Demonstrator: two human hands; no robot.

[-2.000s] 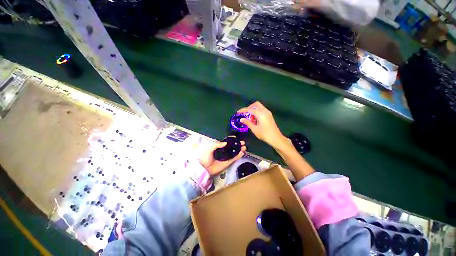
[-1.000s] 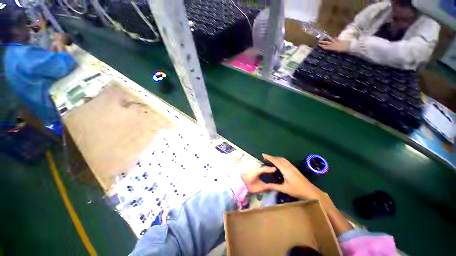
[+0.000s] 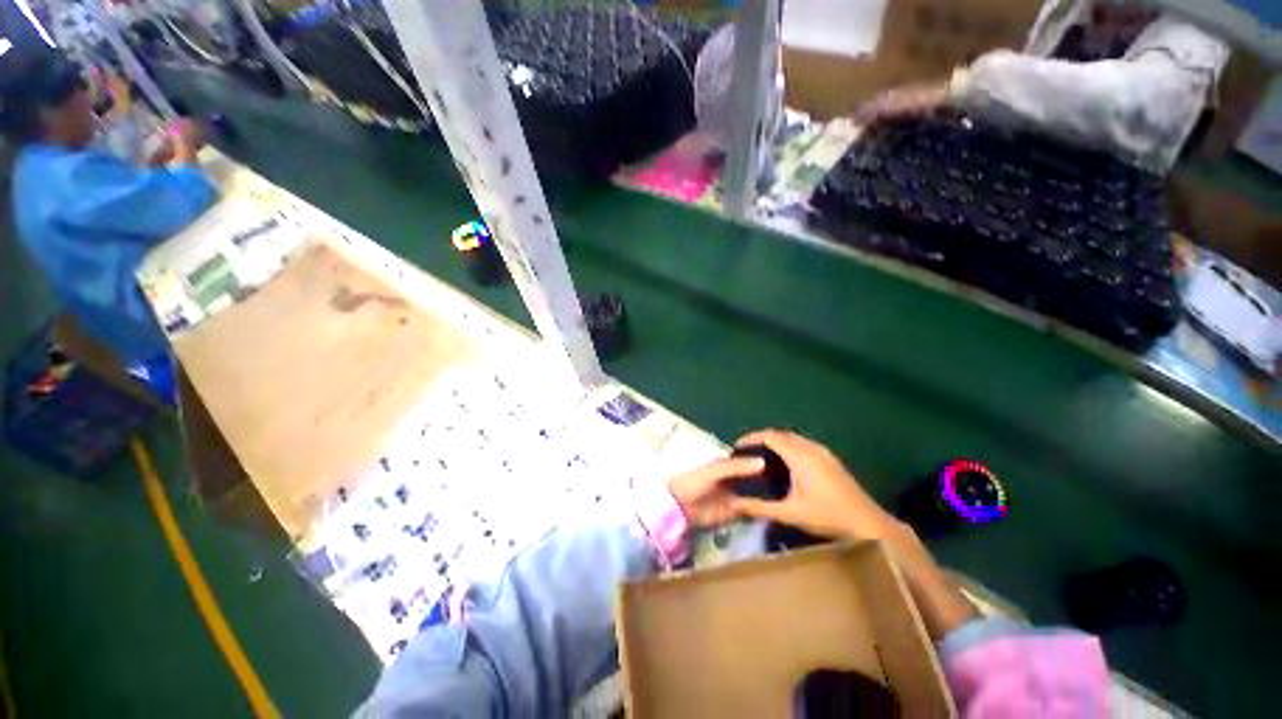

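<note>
A round black cover [image 3: 763,475] is held between both my hands, just above the carton's far edge. My left hand [image 3: 713,492] grips it from the left and my right hand [image 3: 813,485] from the right; fingers hide part of it. The open brown carton [image 3: 745,625] stands against my body with black covers [image 3: 844,694] at its bottom, cut off by the frame edge. A lit unit [image 3: 973,490] with a pink, blue and multicoloured ring is on the green conveyor belt [image 3: 830,365] right of my hands.
Dark unlit pieces [image 3: 1128,593] lie on the belt at right. Another lit unit [image 3: 471,236] is behind the white slotted post [image 3: 492,169]. The small-parts sheet [image 3: 464,478] is at left. Black trays [image 3: 998,232] and people are across and at far left.
Earlier my right hand was at the lit unit on the belt; now both hands are on the black cover. The lit unit has shifted right in view. A dark unit now shows beside the post.
</note>
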